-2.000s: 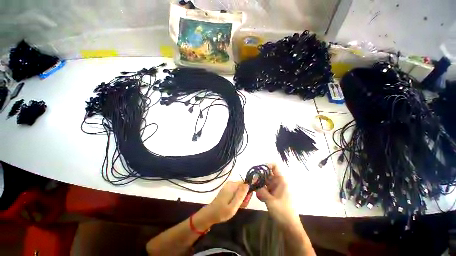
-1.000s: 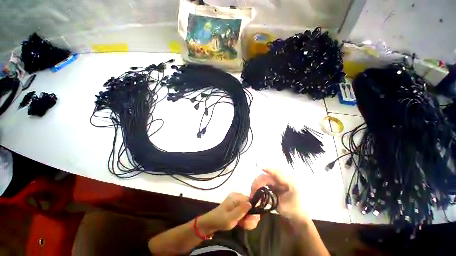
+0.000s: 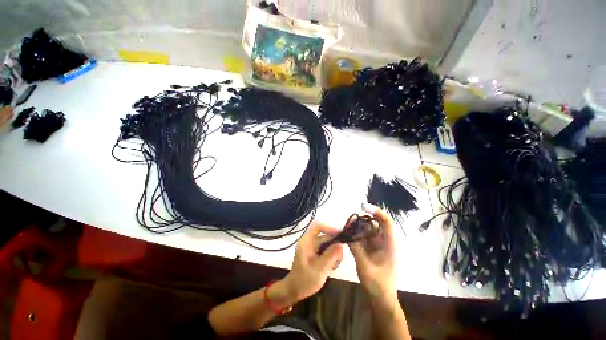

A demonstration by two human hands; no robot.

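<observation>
A small coil of black cable [image 3: 359, 228] is held between both hands at the table's front edge. My left hand [image 3: 311, 260] pinches the coil's left end, where the strands are drawn together. My right hand [image 3: 377, 255] holds the looped right end with thumb and fingers. Whether a tie is on the coil cannot be told. A large open ring of loose black cables [image 3: 242, 216] lies behind and to the left. A small pile of thin black ties [image 3: 392, 194] lies just behind my right hand.
A heap of black bundles [image 3: 392, 99] and a printed bag [image 3: 288, 56] are at the back. A yellow tape roll [image 3: 427, 176] lies right of the ties. A big mass of cables [image 3: 515, 199] covers the right side. A person's hand [image 3: 5, 116] shows at the far left edge.
The coil has turned in my hands, its strands now drawn together at the left, and is raised slightly from a second ago. Another person's hand has appeared at the far left.
</observation>
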